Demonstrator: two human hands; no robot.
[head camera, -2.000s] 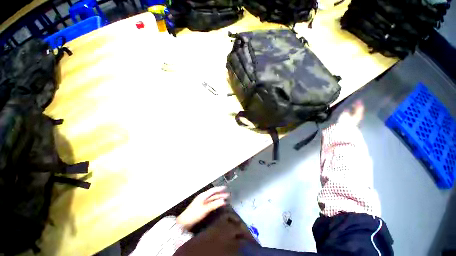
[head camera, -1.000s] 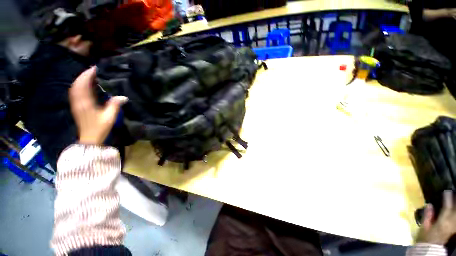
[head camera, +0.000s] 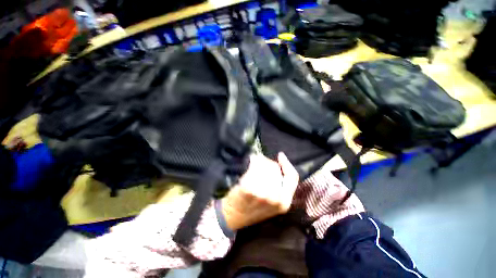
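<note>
A camouflage and black backpack (head camera: 185, 136) stands close in front of me, blurred, its mesh back panel and padded shoulder straps (head camera: 293, 106) towards me. A black webbing tail (head camera: 193, 217) hangs over my left sleeve. My left hand (head camera: 261, 187) is closed on the backpack's near edge, low in the middle. My right sleeve reaches in from the right to the same spot. My right hand is hidden behind my left hand and the bag, so its grip cannot be told.
Another camouflage backpack (head camera: 408, 100) lies front panel up on the table (head camera: 478, 117) to the right. Dark bags (head camera: 92, 108) are heaped at the left. More bags (head camera: 329, 32) lie at the back. A dark-clothed person (head camera: 27, 206) with a blue patch is at the left edge.
My left hand has come from the left pile to the middle and closed on a backpack. That backpack now stands before me. My right hand has gone out of sight.
</note>
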